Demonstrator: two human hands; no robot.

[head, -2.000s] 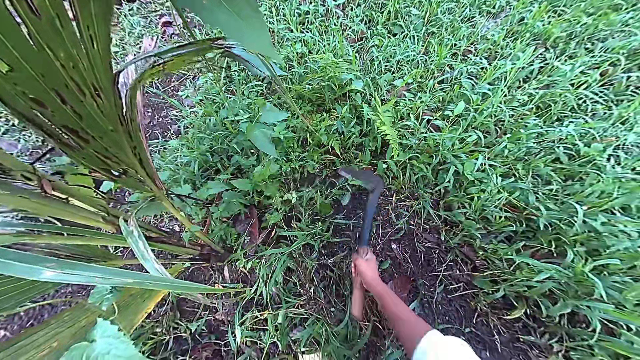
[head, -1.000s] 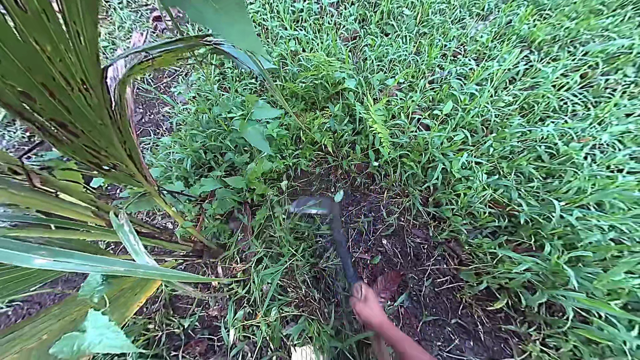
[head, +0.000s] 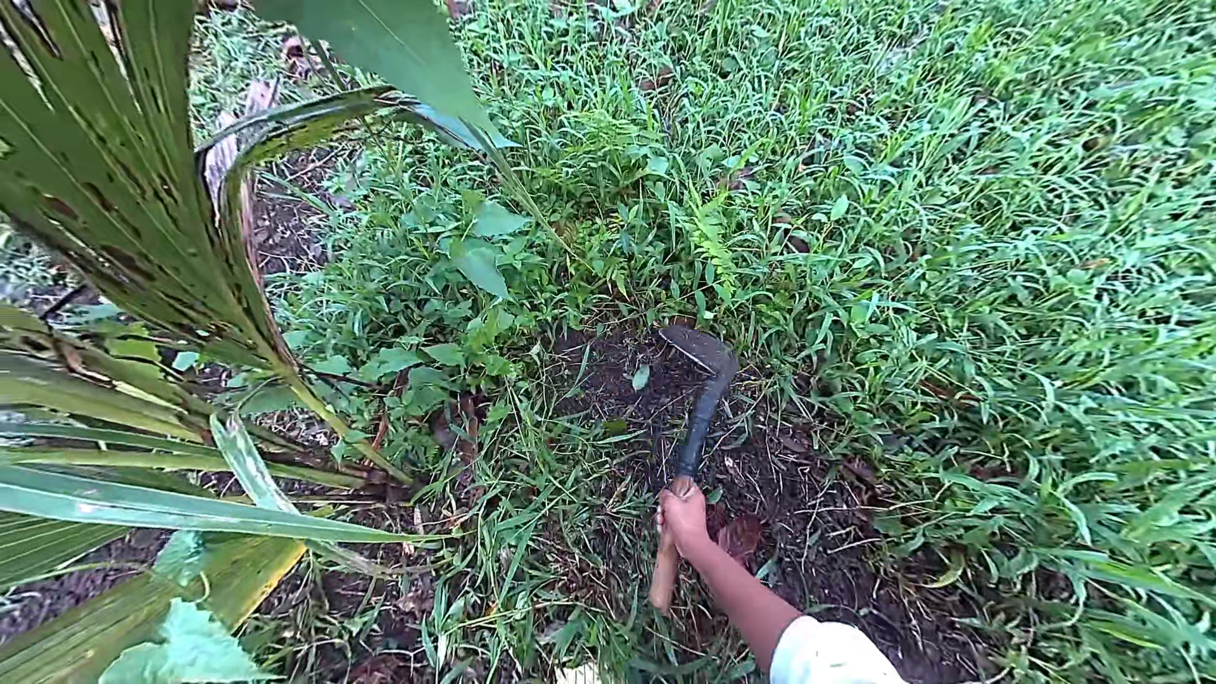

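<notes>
My right hand (head: 684,516) is closed around the wooden handle of a sickle (head: 704,418), low and right of centre in the head view. The handle's butt sticks out below my fist. A dark shank rises from the handle and its curved metal blade (head: 698,349) points left, over bare dark soil at the edge of green weeds (head: 608,256). A single small green leaf (head: 640,377) lies on the soil just below the blade. A white sleeve covers my right forearm near the elbow. My left hand is not in the view.
A young palm (head: 142,218) with large, brown-spotted fronds fills the left side, its stems meeting the ground left of the sickle. Dense grass (head: 1026,285) covers the right and the back. Brown dead leaves (head: 740,538) lie beside my right hand.
The sickle was blurred and farther left one second ago; its blade now stands farther right, against the weeds. More dark soil shows around the blade than two seconds ago.
</notes>
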